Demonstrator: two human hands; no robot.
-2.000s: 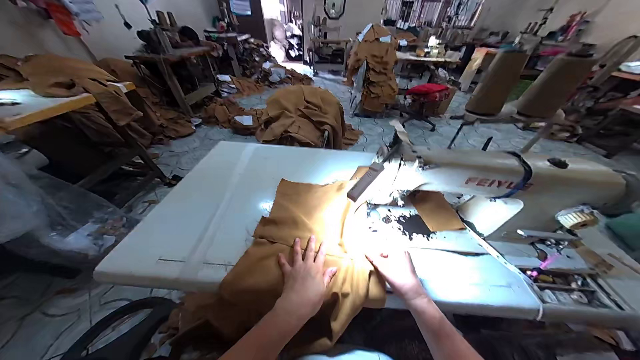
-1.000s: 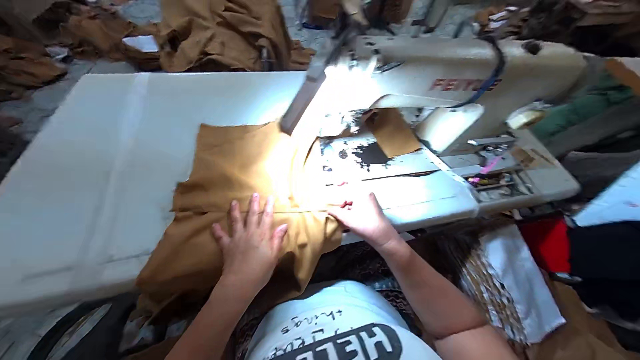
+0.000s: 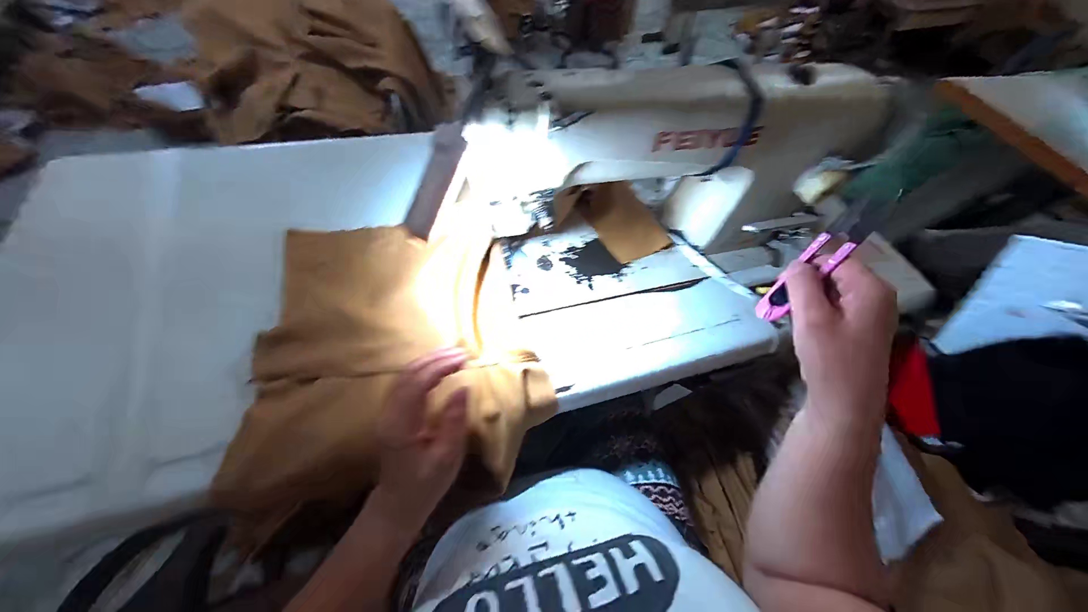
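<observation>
Brown fabric pieces [image 3: 340,314] lie on the white table of an industrial sewing machine [image 3: 722,110], their right part beneath the lit needle area. My left hand [image 3: 429,425] is on the fabric near its front edge, fingers a little apart; whether it pinches any cloth is hard to tell. Raised over the right end of the table, my right hand [image 3: 837,314] holds pink-handled thread snips [image 3: 807,272], whose dark blades point up and away. A small brown fabric scrap [image 3: 625,221] rests on the machine bed under the arm.
Brown cloth [image 3: 314,68] is heaped beyond the table [image 3: 93,255]. A dark curved rim [image 3: 136,561] shows at the lower left. On the right are another wood-edged table [image 3: 1020,136], a red cloth [image 3: 914,391] and black cloth [image 3: 1011,416]. My lap is below the table edge.
My right hand has left the fabric, moved right and taken hold of the pink snips, which lay at the machine's right end. My left hand stays on the fabric.
</observation>
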